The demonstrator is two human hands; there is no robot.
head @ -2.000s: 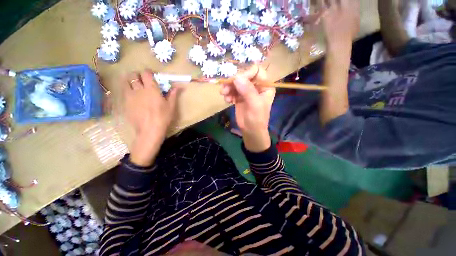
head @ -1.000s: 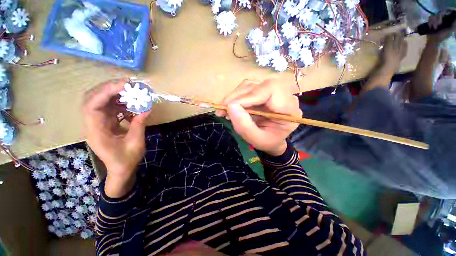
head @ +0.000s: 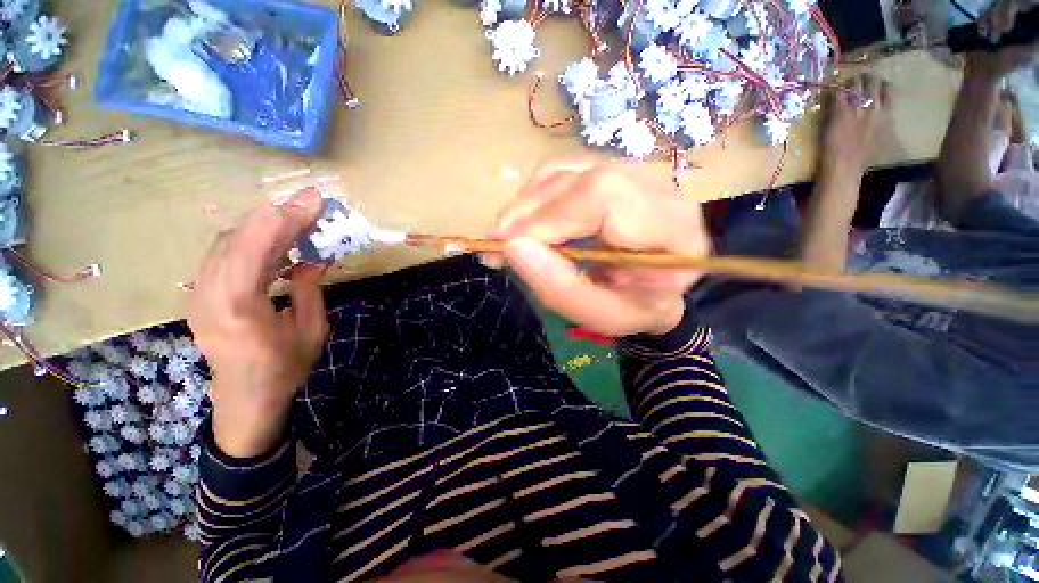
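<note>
My left hand (head: 256, 302) holds a small geared motor (head: 337, 233) between thumb and fingers above the bench's front edge, its white gear turned towards the brush. My right hand (head: 604, 245) grips a long thin wooden brush (head: 456, 243) like a pen. The brush's white tip touches or nearly touches the gear; blur hides the exact contact. The far end of the stick is blurred at the right. The blue grease tub (head: 313, 103) with white paste in it stands on the bench behind my left hand.
A motor pile (head: 684, 80) with tangled red wires lies at the back right of the bench (head: 444, 125). More motors (head: 17, 114) lie along the left. A carton of motors (head: 142, 438) is below the bench at left. Another person's arm (head: 837, 182) rests at the right.
Since two seconds ago, my left hand has picked up a motor. Over the last second the motor has turned and tilted in my fingers, and the brush tip has shifted onto or near its gear.
</note>
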